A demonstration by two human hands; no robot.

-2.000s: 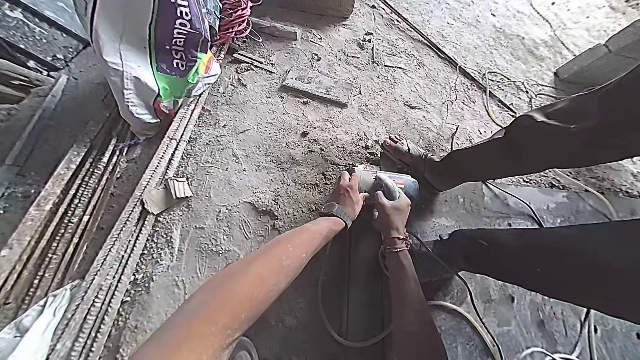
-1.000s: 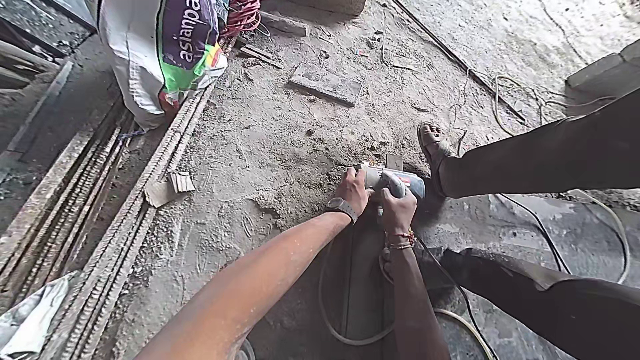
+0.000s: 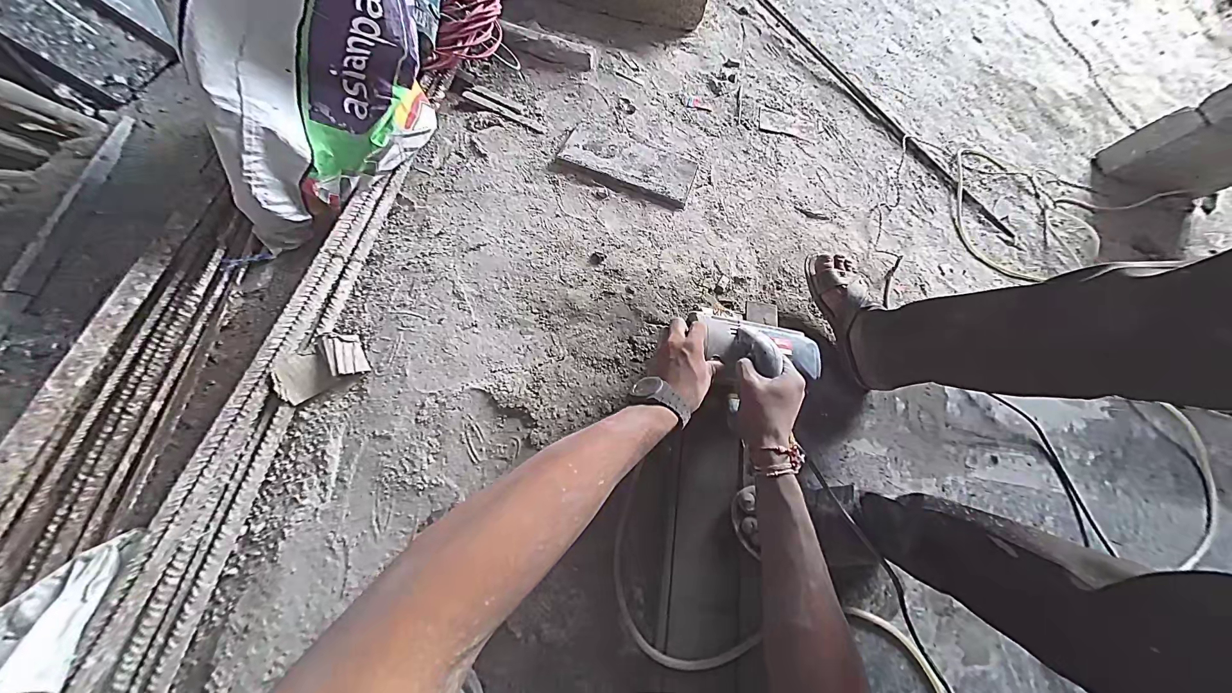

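Note:
A grey and blue corded power tool (image 3: 791, 350), probably a circular saw or marble cutter, sits low over a long dark slab or board (image 3: 701, 539) that runs toward me. My left hand (image 3: 683, 364), with a watch at the wrist, is closed around the tool's front end. On its grey rear handle is my right hand (image 3: 773, 399), which has red thread bracelets at the wrist. The tool's underside and blade are hidden. Close beyond its far end, a sandalled foot (image 3: 837, 294) rests on the dusty ground.
Steel rebars (image 3: 279, 356) and a white paint-brand sack (image 3: 260, 115) lie at left. A flat tile piece (image 3: 630, 166) lies ahead. Dark-trousered legs (image 3: 1039, 337) stretch in from the right. Loops of pale hose (image 3: 962, 212) and a black cable (image 3: 885, 568) cross the ground; a concrete block (image 3: 1169, 149) stands at upper right.
Both hands stay on the power tool throughout. The sandalled foot and its leg have shifted slightly against the tool.

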